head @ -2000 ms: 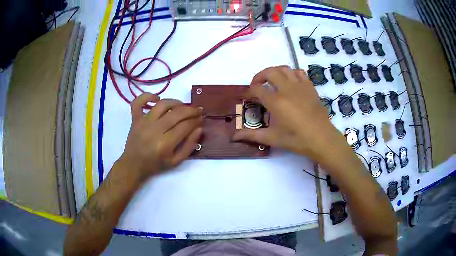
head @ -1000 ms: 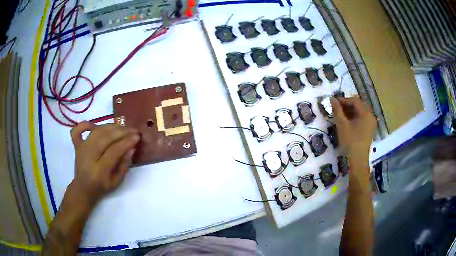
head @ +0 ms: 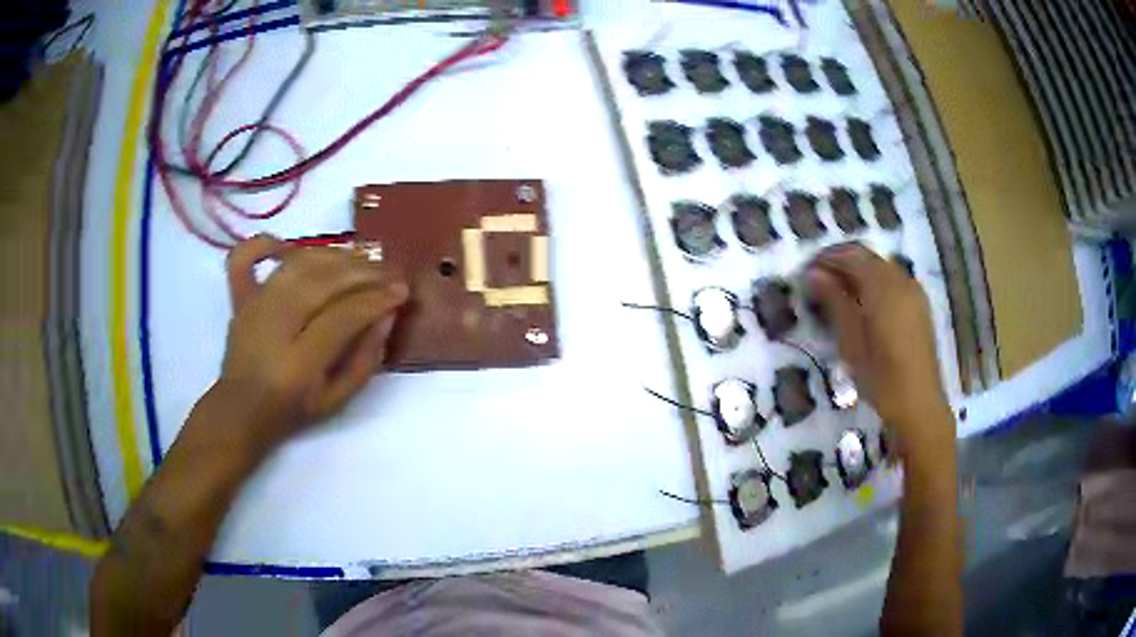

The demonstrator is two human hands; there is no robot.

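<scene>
The red-brown test fixture lies on the bench with corner screws. Its pale tan locating frame is empty. My left hand rests palm down at the fixture's left edge, fingers curled beside the red test lead; what is under its fingertips is hidden. My right hand is over the foam tray, its fingertips at a blurred dark unit in the fourth row; whether they grip it does not show. Rows of small speakers sit in the tray, some dark, some silvery, several with thin black leads.
The tester is cut off at the top edge. Red and black test leads loop from it to the fixture's left side. Layered trays and brown board stand at right; another board stack stands at left.
My right hand left the fixture and went over the tray; the locating frame that held a unit is now empty. My left hand stayed at the fixture's left edge. The view has shifted.
</scene>
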